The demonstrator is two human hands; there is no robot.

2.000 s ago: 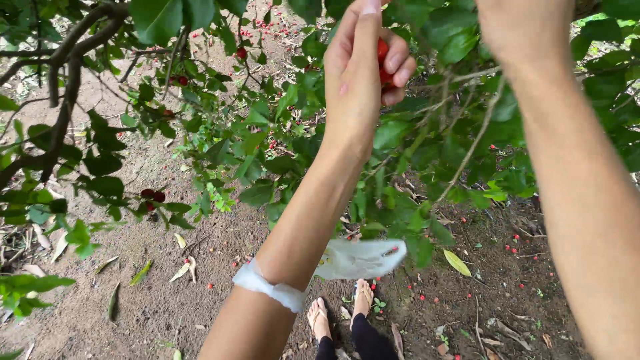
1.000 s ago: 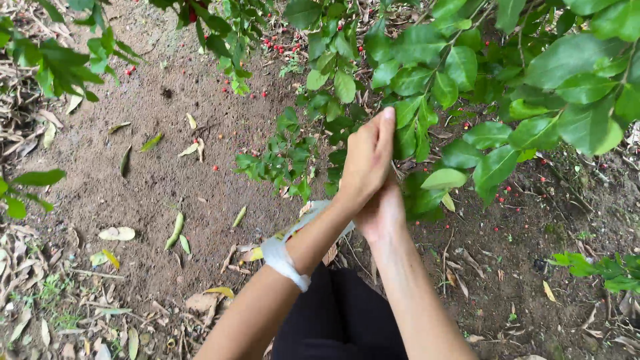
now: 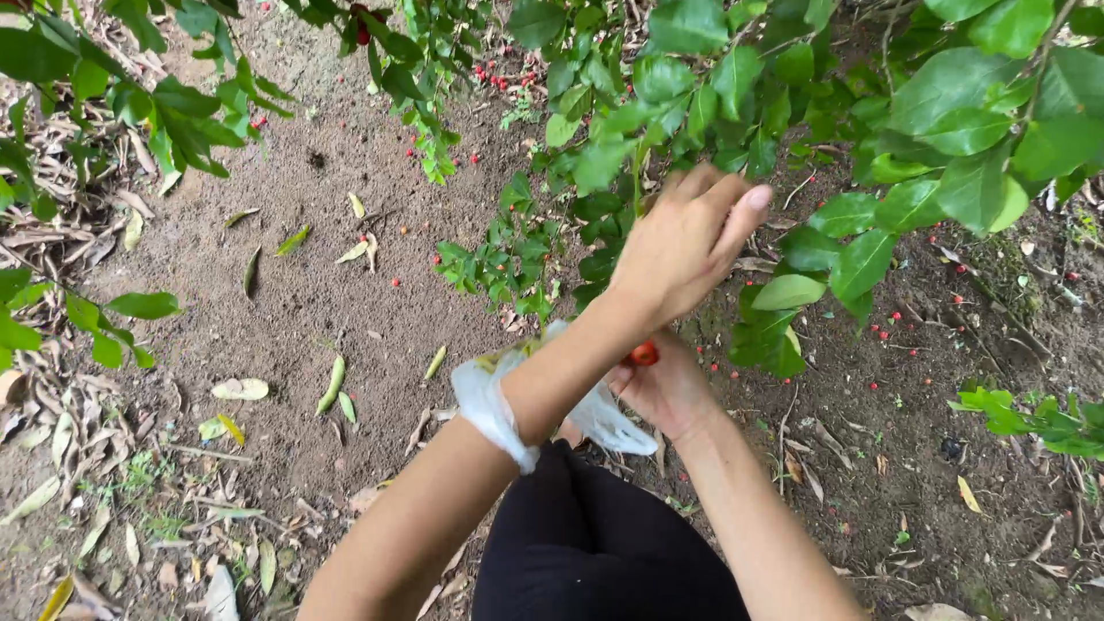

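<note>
My left hand [image 3: 686, 237] reaches up and to the right, back of the hand toward me, among the lower leaves of the shrub. Its thumb points out and its fingers curl out of sight, so what they touch is hidden. Below it, partly behind my left wrist, my right hand [image 3: 664, 388] holds a small red fruit [image 3: 644, 353] at its fingers. A thin white plastic bag [image 3: 487, 401] hangs by its handle around my left forearm, and part of it shows between my arms. Leafy green branches [image 3: 862, 224] hang around my left hand.
More leafy branches [image 3: 185, 103] hang at the upper left and one twig [image 3: 1035, 418] at the right. Small red fruits [image 3: 500, 78] and dry leaves [image 3: 240, 389] lie scattered on the brown soil [image 3: 302, 328]. My legs in black trousers [image 3: 595, 543] are at the bottom.
Two seconds ago both hands were up in the branches; a second ago they were together. Now they are apart, the left higher, the right lower with the red fruit showing. The view has tilted down.
</note>
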